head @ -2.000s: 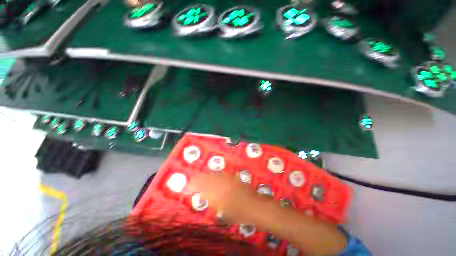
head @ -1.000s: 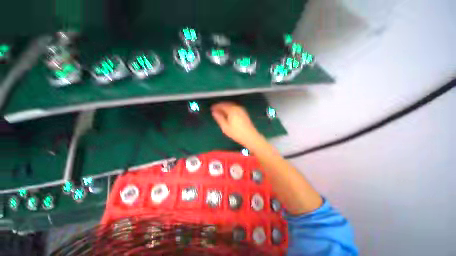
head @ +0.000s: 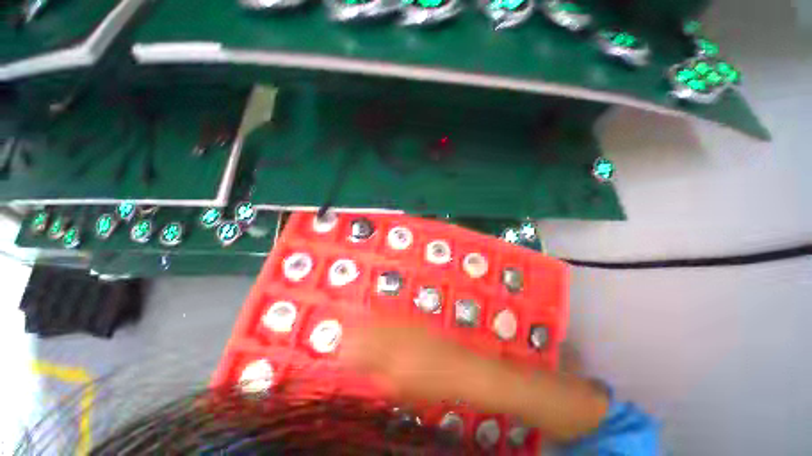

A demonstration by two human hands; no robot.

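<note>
A red-orange compartment tray is below the shelves, tilted, with round watch heads in its pockets. Many show pale round centres, such as one watch head; others look darker. My right hand reaches in from the right over the middle of the tray. It is blurred, and its fingers and anything in them cannot be made out. My left hand is not visible. Dark hair hides the tray's lower left part.
The upper green shelf holds lit watches along its edge. The middle green shelf has dark leads and a lit watch. More lit watches are below at left. A thick black cable runs along the wall. A dark stack stands at lower left.
My right hand has moved from the middle shelf back over the tray. The lit watch left of the hand on that shelf is gone, and a small red light shows there. The view has shifted.
</note>
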